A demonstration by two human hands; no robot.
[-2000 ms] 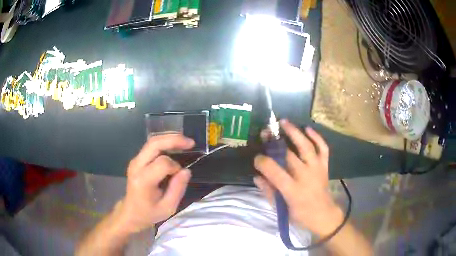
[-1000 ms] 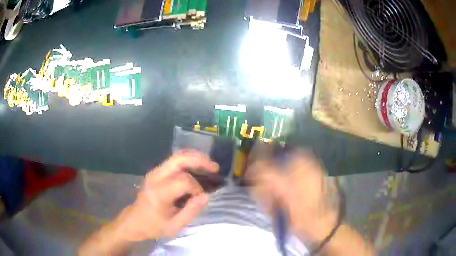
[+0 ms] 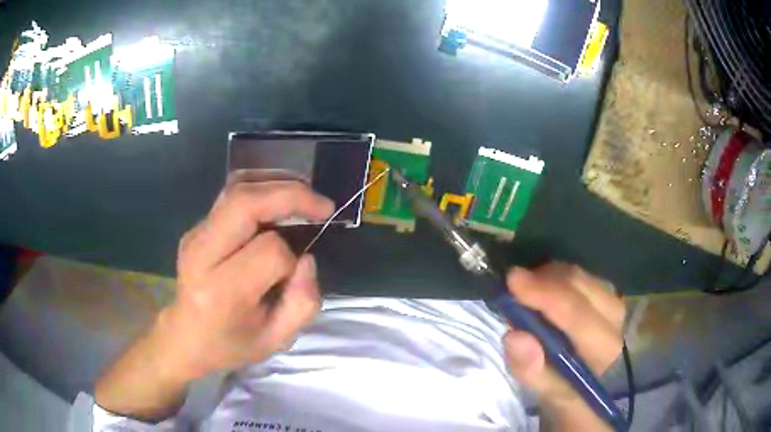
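My left hand [image 3: 245, 270] holds a thin solder wire [image 3: 338, 211] between thumb and fingers. Its fingertips rest on an LCD panel [image 3: 338, 173] that lies flat on the mat. The panel's orange flex cable [image 3: 375, 190] lies over a green circuit board [image 3: 411, 164] at its right side. My right hand [image 3: 571, 316] grips the blue handle of a soldering iron [image 3: 549, 337]. The iron's tip and the wire's end meet at the flex on the board. A second green board [image 3: 511, 190] with a hook-shaped orange flex lies to the right.
Loose boards with flex [image 3: 89, 84] are spread at the upper left. Glaring LCD panels [image 3: 541, 34] overlap at the top right. A cardboard mat [image 3: 638, 143] with solder splashes, a solder spool [image 3: 744, 181] and a round black grille [image 3: 744, 51] are at the right.
The panel, pulled toward me and blurred a second ago, now lies flat beside a board. The iron has come onto the joint. The second board lies farther right, and the view has shifted.
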